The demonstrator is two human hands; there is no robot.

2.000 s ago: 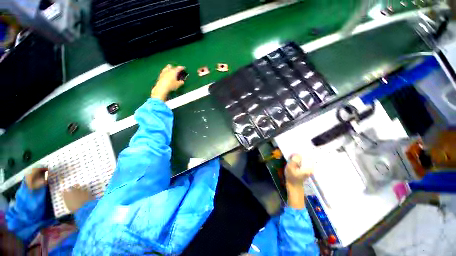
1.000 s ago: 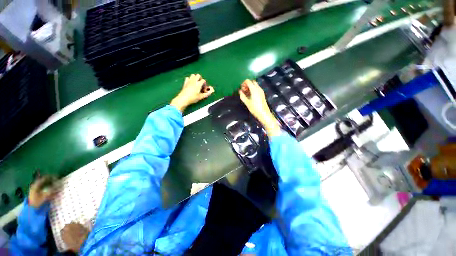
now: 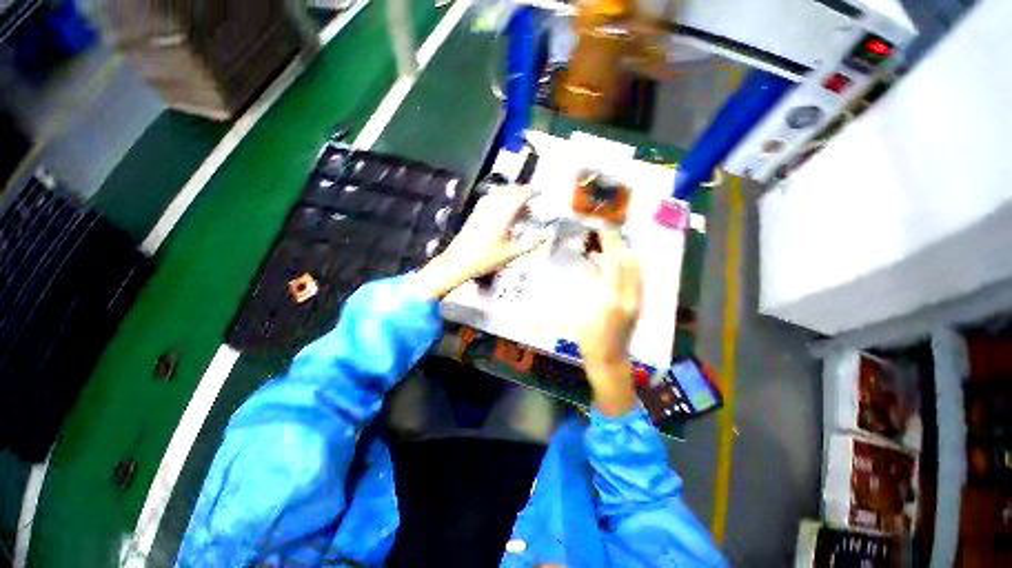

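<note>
My left hand point(image 3: 494, 231) is over the white machine base point(image 3: 655, 300), at the left side of the grey nest point(image 3: 564, 239). My right hand point(image 3: 613, 300) is at the nest's right side, its fingertips at a small dark part point(image 3: 594, 242). Both hands are blurred, and whether either grips anything cannot be told. The orange-brown locating block point(image 3: 600, 198) with a dark centre stands behind the nest. A copper-coloured part point(image 3: 302, 288) with a central hole lies on the black blister tray point(image 3: 366, 222) to the left.
The gold-brass press head point(image 3: 594, 67) stands above the base between blue columns point(image 3: 721, 131). A pink pad point(image 3: 671, 214) is on the base's right. A keypad device point(image 3: 694, 388) with lit screen is at front right. Dark modules point(image 3: 167, 364) lie on the green belt point(image 3: 205, 266). Stacked trays point(image 3: 61, 311) are far left.
The view has turned right towards the machine. Both hands have moved from the belt and tray edge to the nest. A copper-coloured part now shows on the blister tray.
</note>
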